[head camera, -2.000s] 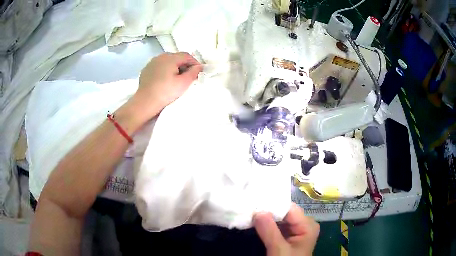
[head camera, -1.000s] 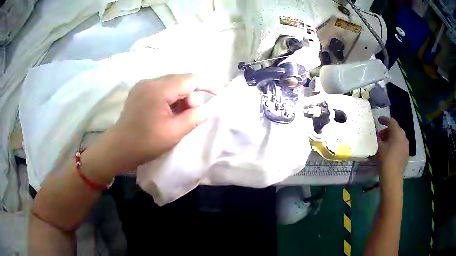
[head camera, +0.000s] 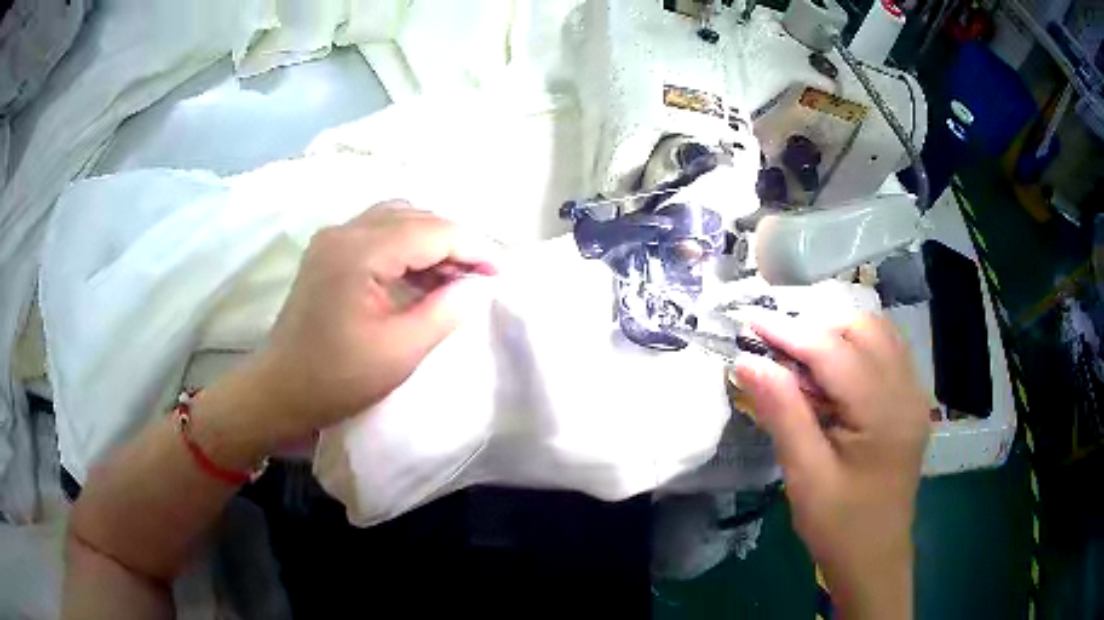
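A white garment piece (head camera: 581, 412) lies over the front of the table, beside the machine, and hangs over its front edge. My left hand (head camera: 375, 321) pinches the cloth between thumb and fingers, left of the needle area. My right hand (head camera: 835, 406) holds small snips (head camera: 724, 344), whose pale pointed blades reach left toward the presser foot and needle area (head camera: 660, 303). The snips' handle is mostly hidden in my fingers. The machine (head camera: 630, 109) is off-white with brown plates. My right hand partly covers the low white block.
A pale lamp head (head camera: 835, 240) on a grey neck stands right of the needle area. A flat black rectangle, perhaps a phone (head camera: 959, 327), lies at the right. Loose white cloth (head camera: 472, 49) covers the back left. A thread cone (head camera: 874, 30) stands behind the machine.
My right hand let go of the cloth's front edge, reached to the table's right side, and is now back beside the needle area with snips. My left hand moved down along the cloth.
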